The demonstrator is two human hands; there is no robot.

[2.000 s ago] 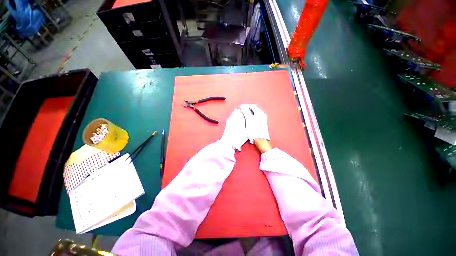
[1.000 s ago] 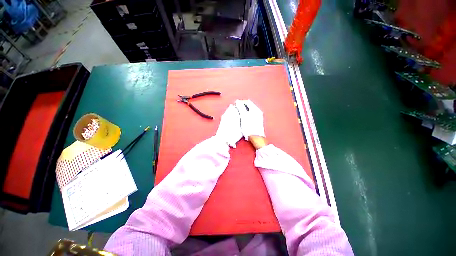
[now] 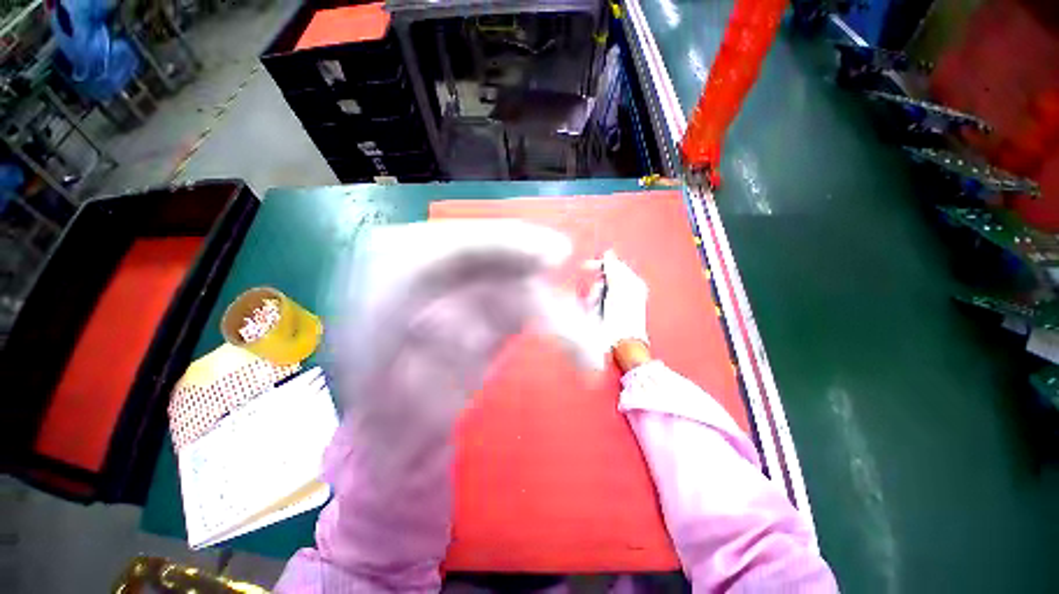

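Note:
The red mat lies on the green-topped bench. My left hand and sleeve are a wide white and pink blur over the mat's upper left part and the bench beside it; its fingers and anything in them cannot be made out. My right hand, in a white glove, is over the mat's upper right part. A small dark thing shows along the left side of its fingers, too unclear to tell what it is or whether it is gripped. The cutters, tweezers and dark stick are not visible behind the blurred arm.
A yellow cup with small pieces, a dotted sticker sheet and white papers lie left of the mat. A black red-lined tray is further left. The green conveyor with boards runs at the right, a red hanging thing above it.
My hands were together over the mat; my left arm has swung away to the left in a fast blur. My right hand stays over the mat. The cutters, tweezers and dark stick are now covered.

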